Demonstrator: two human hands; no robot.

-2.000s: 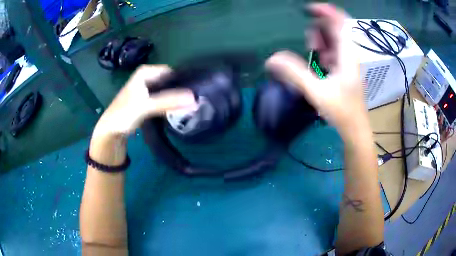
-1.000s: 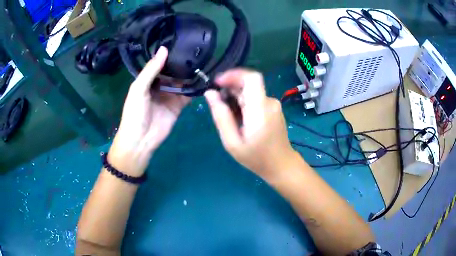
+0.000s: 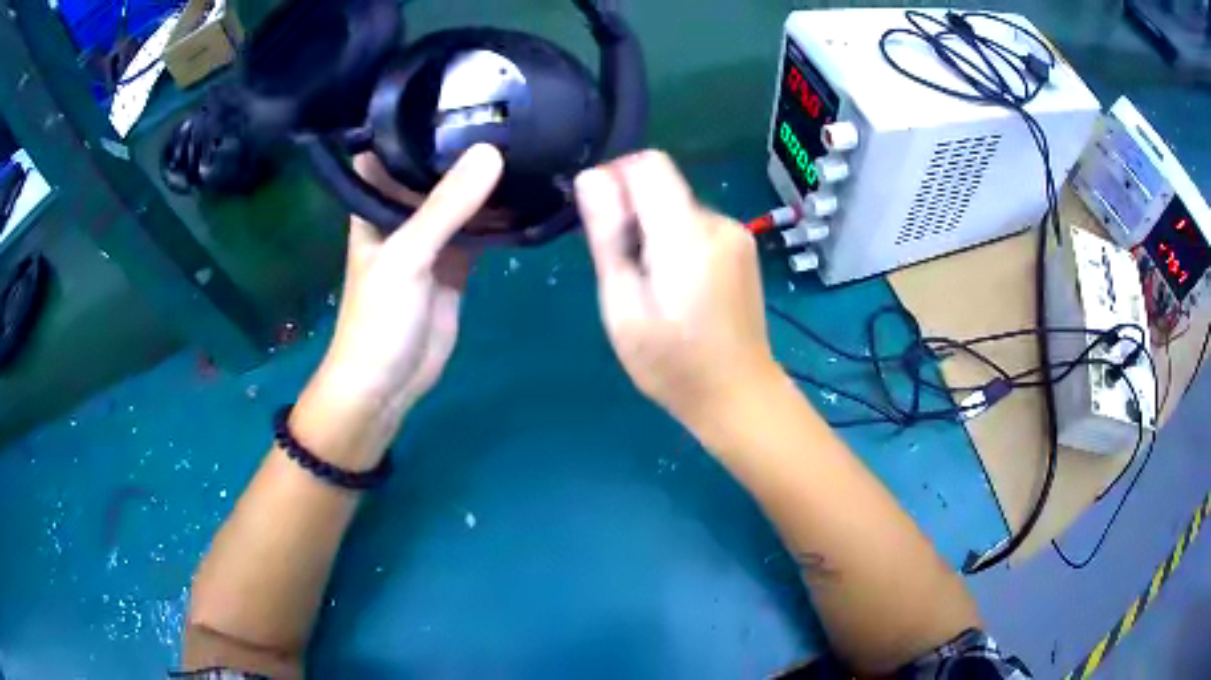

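Black over-ear headphones (image 3: 545,113) are held above the bench at the upper left, one earcup facing me with a shiny silver disc on it. My left hand (image 3: 399,286) grips that earcup from below, its thumb on the cup near the disc. My right hand (image 3: 677,279) is at the right lower edge of the same cup, thumb and fingers pinched together. Something small and dark shows between its fingers, but blur and the fingers hide what it is. The other earcup is blurred at the upper left.
A white bench power supply (image 3: 930,146) with a red lead stands at right. Black cables (image 3: 916,365) run to a cream test box (image 3: 1102,339) on a cardboard mat (image 3: 983,319). A red-digit meter (image 3: 1175,246) is beyond. More headphones (image 3: 213,149) lie at the upper left.
The headphones have turned, so the silver disc now shows on the cup. My left thumb now lies on the cup. My right hand stays by the cup edge. The instruments appear slightly shifted left and up.
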